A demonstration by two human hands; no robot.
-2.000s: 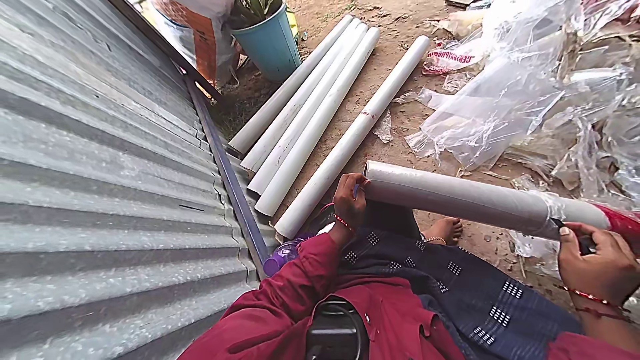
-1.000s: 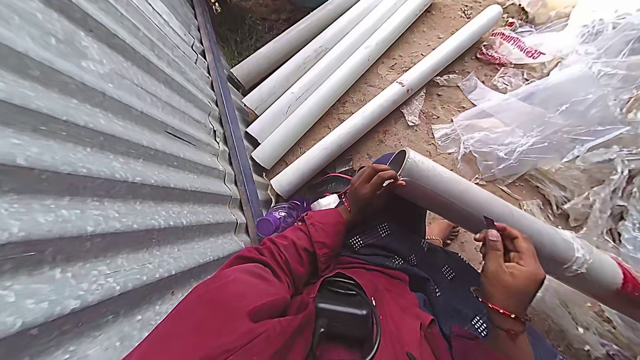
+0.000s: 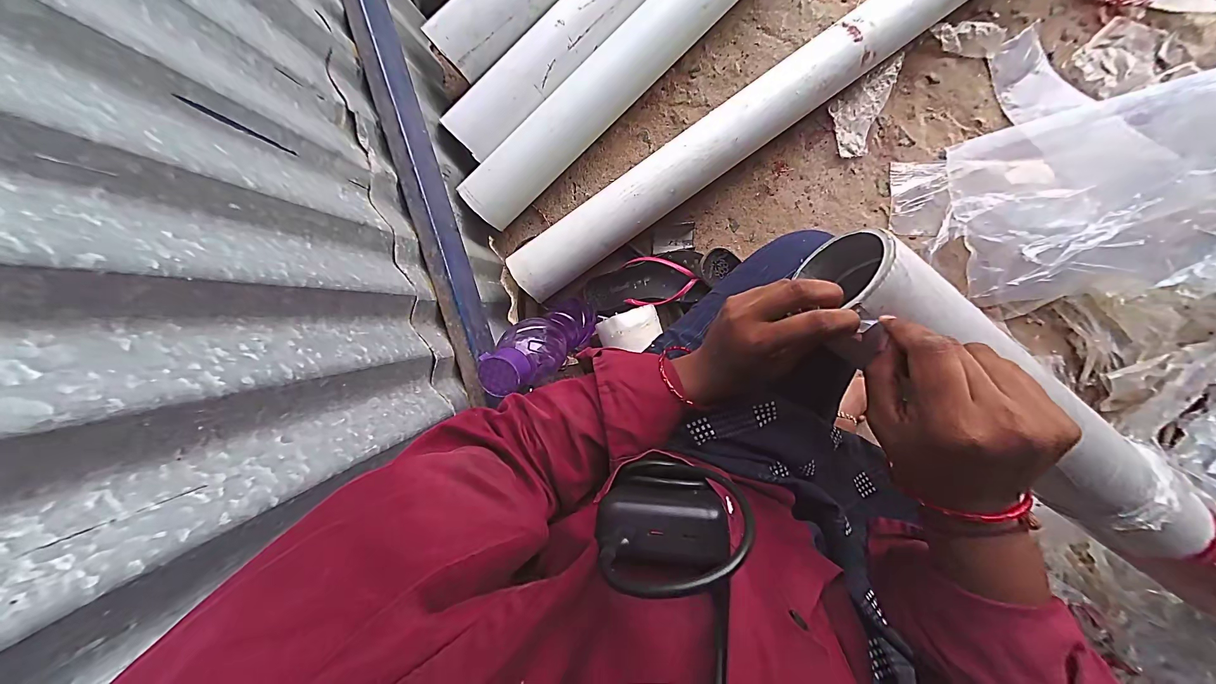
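A grey-white plastic pipe (image 3: 1007,380) slants from my lap toward the lower right, its open end facing up and left. My left hand (image 3: 784,337) is at the near side of that open end, fingers bent and fingertips by the rim; what they pinch is too small to tell. Between thumb and fingers of my right hand (image 3: 959,408) is a small thin dark blade (image 3: 858,347), close to my left fingertips and the rim. Clear film clings to the pipe farther down, beside a red part.
Several pale pipes (image 3: 665,180) lie on the dirt ahead. Corrugated metal sheet (image 3: 209,313) with a blue metal bar (image 3: 418,180) stands at left. Near my left sleeve are a purple bottle (image 3: 522,356), a white roll (image 3: 630,329) and black sandals (image 3: 646,282). Plastic sheeting (image 3: 1092,199) lies right.
My right hand has moved from farther down the pipe up to its open end, beside my left hand. The view has shifted down toward my lap.
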